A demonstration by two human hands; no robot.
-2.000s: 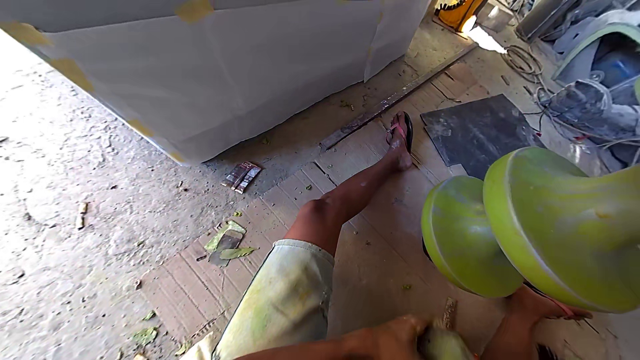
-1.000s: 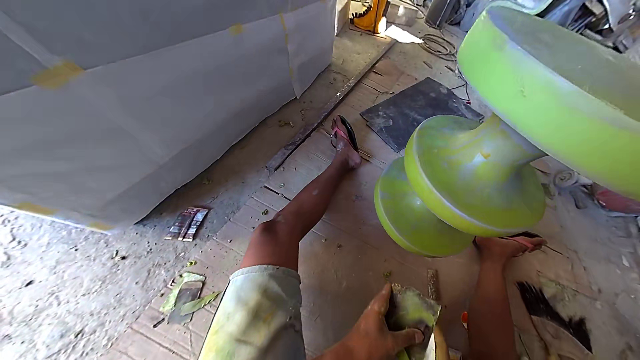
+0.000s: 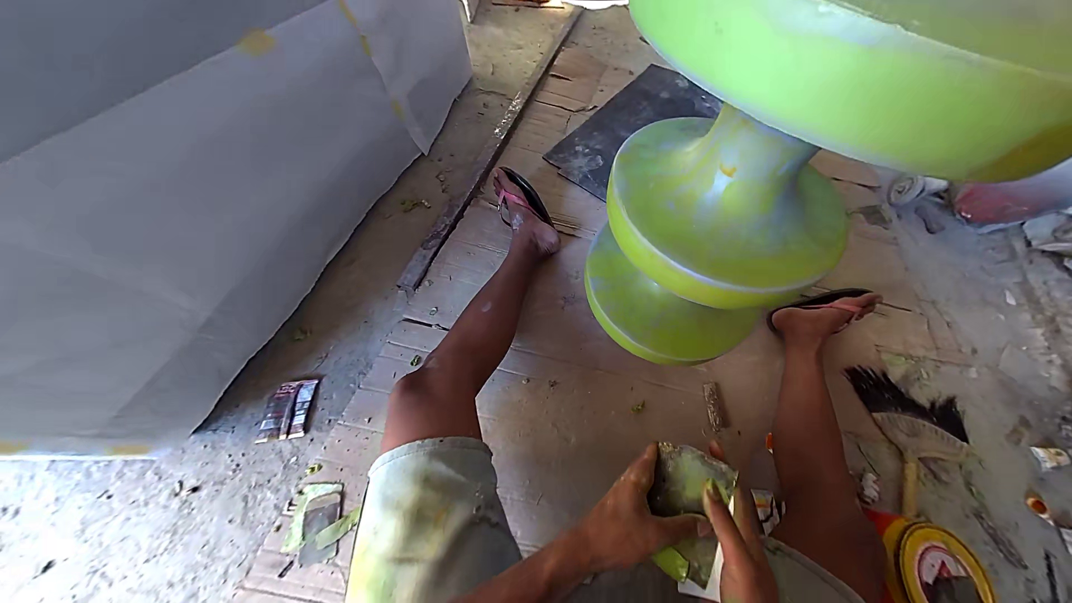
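My left hand (image 3: 624, 515), low in the view, grips a flat, dusty sheet or pad (image 3: 691, 481) smeared with green, its thumb across the front. My right hand (image 3: 741, 544) touches the right edge of the same piece, fingers along it, beside a white folded edge (image 3: 714, 578). What exactly the piece is, I cannot tell. Above both hands, between my feet, stands a green turned pedestal (image 3: 729, 226) with stacked round discs and a wide round top (image 3: 863, 92), its surface patchy with pale dust.
A large box-like form covered in pale sheeting (image 3: 209, 234) fills the left. Cardboard (image 3: 536, 402) lies underfoot, with a dark flat panel (image 3: 620, 126) and a long strip (image 3: 494, 142). At right are a brush (image 3: 913, 427) and a round yellow-rimmed can (image 3: 938, 561); scraps (image 3: 322, 519) lie at left.
My right hand has come into view at the piece held in my left hand. The view has shifted, showing more of the pedestal's wide top.
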